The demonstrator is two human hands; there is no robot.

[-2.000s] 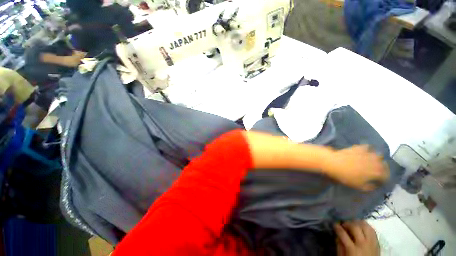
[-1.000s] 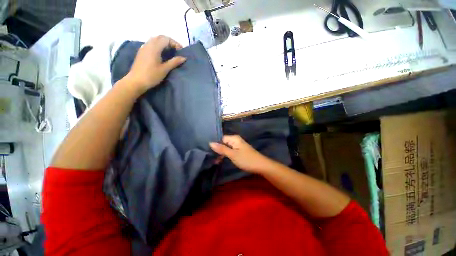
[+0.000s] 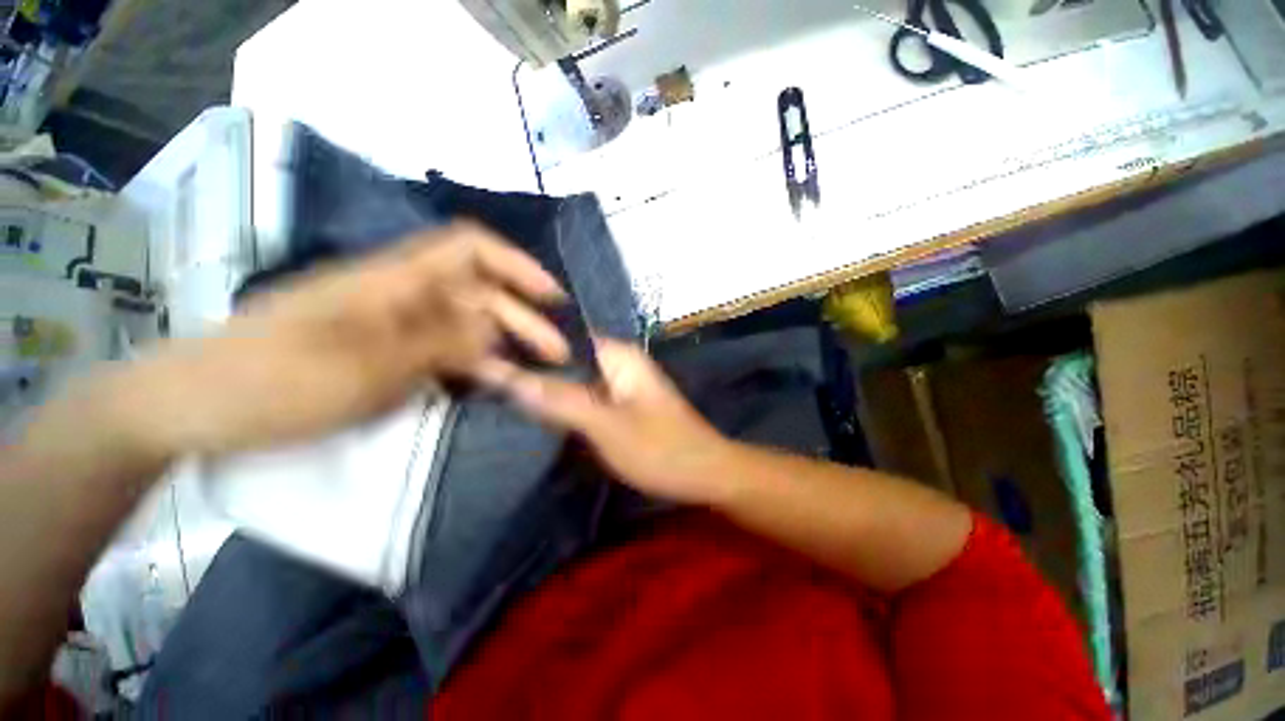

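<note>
Grey-blue unfinished trousers point(image 3: 493, 493) lie over the table's front edge and my lap. White pocketing point(image 3: 331, 493) shows on them below my left forearm. My left hand point(image 3: 472, 303) is blurred and lies over the cloth, its fingers bent near my right hand; whether it grips the cloth cannot be told. My right hand point(image 3: 634, 423) is bare and pinches the cloth by the table's front edge. A dark part of the cloth point(image 3: 514, 218) and a grey flap point(image 3: 599, 268) lie just beyond my hands.
The sewing machine head point(image 3: 543, 28) is at the top, with a round metal disc point(image 3: 609, 106) under it. Black thread snips point(image 3: 798, 141), black-handled scissors point(image 3: 941, 40) and a thin white-handled tool point(image 3: 965, 54) lie on the table. A cardboard box point(image 3: 1198, 479) stands at the lower right.
The cloth has been turned, so white pocketing now shows on the near side. My left hand has moved from the cloth's far edge towards me, close to my right hand.
</note>
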